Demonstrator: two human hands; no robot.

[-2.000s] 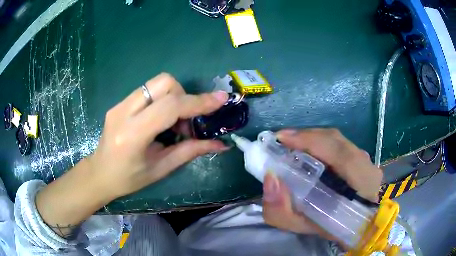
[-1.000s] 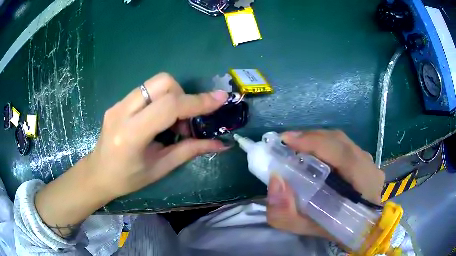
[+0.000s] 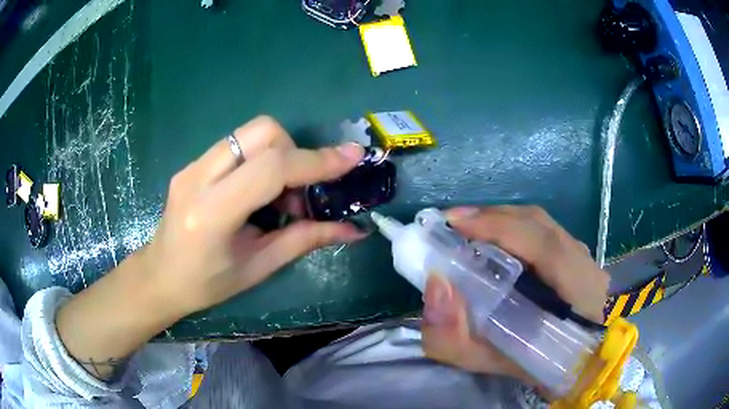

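My left hand (image 3: 240, 204) grips a black watch housing (image 3: 356, 192) between thumb and fingers, tilted above the green bench. A battery (image 3: 400, 129) with yellow edges hangs by thin wires at its upper side, beside a grey metal tab (image 3: 355, 133). My right hand (image 3: 511, 279) holds a clear glue syringe (image 3: 487, 291) with a yellow cap (image 3: 609, 367) at its rear. The syringe's pale needle tip (image 3: 380, 221) is close to the housing's lower edge; I cannot tell if it touches. Any glue is too small to see.
Another housing (image 3: 336, 8) with a battery (image 3: 388, 45) lies at the top, cut off by the edge. Small housings with batteries (image 3: 52, 200) lie at the far left. A blue controller (image 3: 686, 88) with a gauge and a clear hose (image 3: 612, 168) stands at the right on the green bench (image 3: 240, 64).
The syringe tip moved slightly right, away from the housing, one second ago and is now slightly back left. My left hand and the housing have hardly moved.
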